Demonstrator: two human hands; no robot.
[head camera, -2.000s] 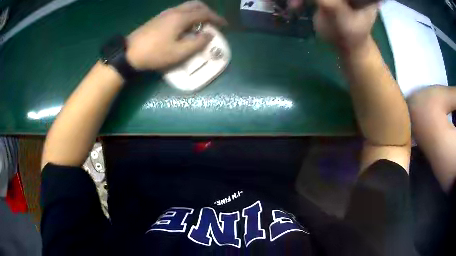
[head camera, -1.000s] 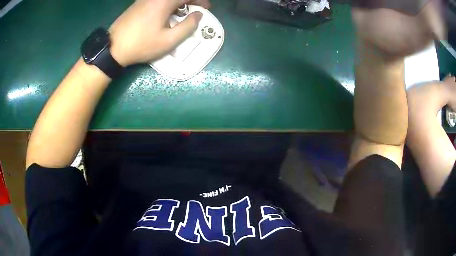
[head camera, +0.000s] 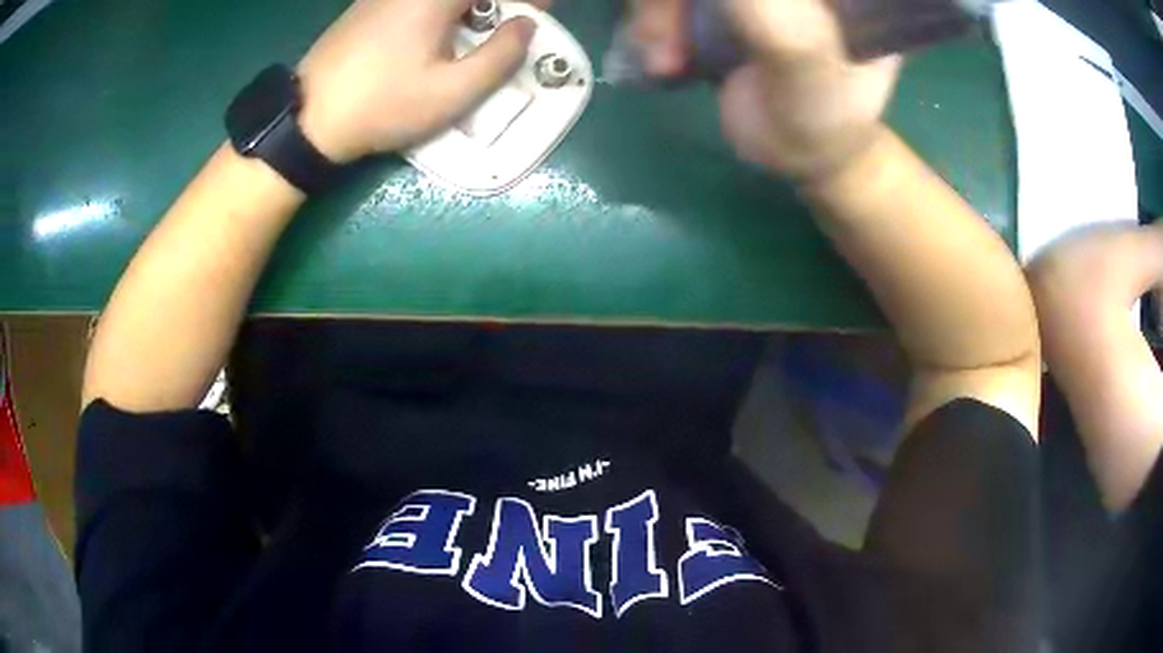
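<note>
A white plastic housing (head camera: 508, 134) lies on the green bench with two round metal fittings facing up. My left hand (head camera: 395, 79), with a dark watch on its wrist, rests over the housing's upper left part, its thumb lying beside the fittings; the fingertips are cut off by the top edge. My right hand (head camera: 810, 96) is blurred and closed around the dark electric screwdriver (head camera: 893, 26), which lies nearly level. The tool's nose end points left towards the housing, a short way off it. The bit is too blurred to make out.
The green bench (head camera: 714, 274) ends at an edge in front of my body. A white sheet (head camera: 1065, 140) lies at the right. Another person's forearm and hand (head camera: 1090, 300) are beside it. Something red (head camera: 13, 459) shows low at the left edge.
My right hand has moved left with the screwdriver, closer to the housing, and now covers the area where the dark box showed. My left hand stays on the housing.
</note>
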